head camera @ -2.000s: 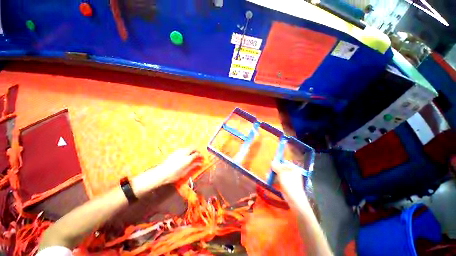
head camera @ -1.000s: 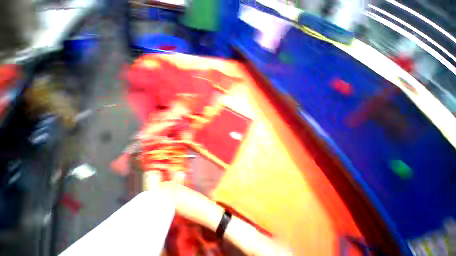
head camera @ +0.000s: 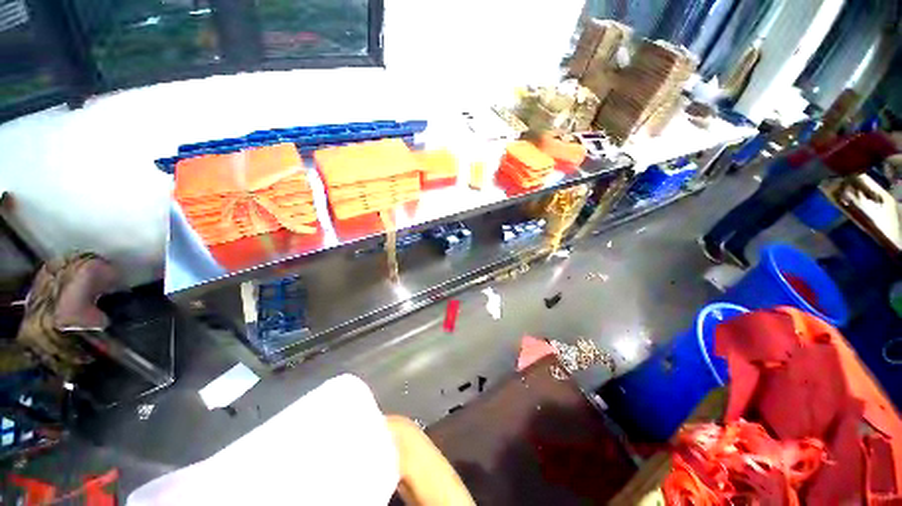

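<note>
Neither of my hands is in the picture. Only a white sleeve and part of a bare forearm, apparently my left, show at the bottom edge, with the hand cut off. A shiny metal table (head camera: 232, 265) runs along the white wall. A thick stack of orange panels (head camera: 247, 193) with a tan strip around it sits at its left end. A second orange stack (head camera: 368, 178) is beside it, with smaller orange stacks (head camera: 526, 164) further right. Long blue frames (head camera: 297, 137) lie along the table's back.
Dark red and orange sheet material (head camera: 781, 366) with tangled scrap strips (head camera: 737, 464) is at the lower right. Blue tubs (head camera: 665, 380) stand behind it. Brown stacks (head camera: 643, 89) are at the table's far end. Scraps and a white sheet (head camera: 229, 385) lie on the floor. A person (head camera: 791, 183) is at the far right.
The view has swung away from the press bed to the metal table. Two seconds ago my right hand held the blue die; both hands and the die are now out of view.
</note>
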